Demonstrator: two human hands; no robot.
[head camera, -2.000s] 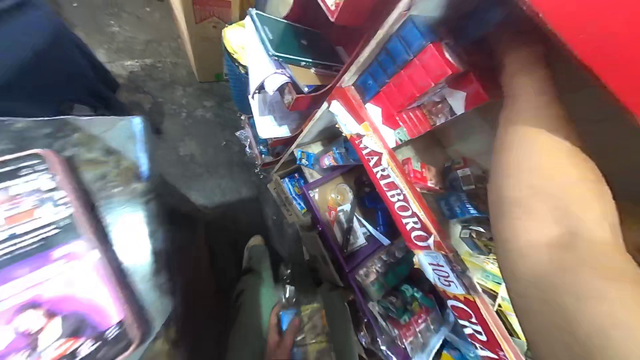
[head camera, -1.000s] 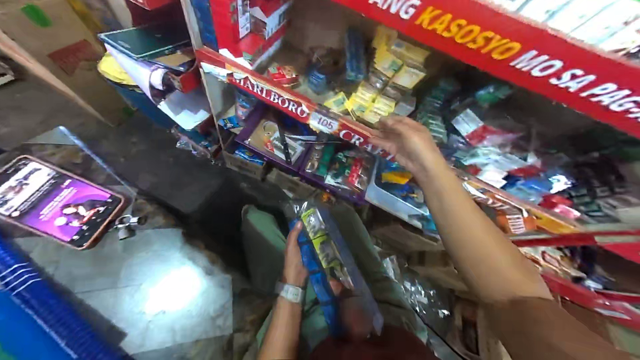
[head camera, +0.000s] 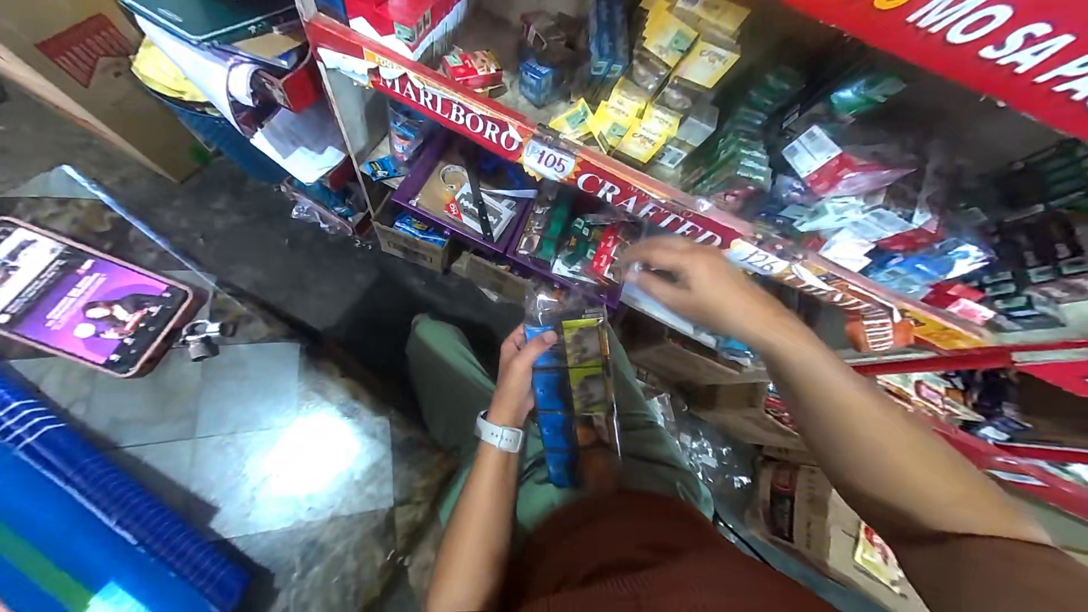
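My left hand (head camera: 517, 371), with a white watch on the wrist, grips a long clear-wrapped bundle of packs (head camera: 586, 374), blue on one side and yellow-green with dark pictures on the other, above my lap. My right hand (head camera: 671, 276) is raised in front of the shelf's price strip (head camera: 476, 119), fingers bent and somewhat blurred; whether anything lies between its fingertips cannot be told. Behind the strip, yellow packs (head camera: 650, 119) lie loosely heaped, with green packs (head camera: 748, 140) in stacks beside them. A small blue pack (head camera: 537, 82) sits left of the yellow heap.
At the left, a smartphone (head camera: 93, 297) with a lit screen and a small metal object (head camera: 204, 338) lie on a tiled counter (head camera: 246, 425). A purple tray (head camera: 425, 183) is below the strip. Cardboard boxes (head camera: 799, 501) stand low at the right; a red sign (head camera: 960, 51) hangs above.
My right hand has come back from the shelf edge by the yellow packs toward the bundle. Two seconds ago that arm reached up at the right. My left hand keeps holding the bundle.
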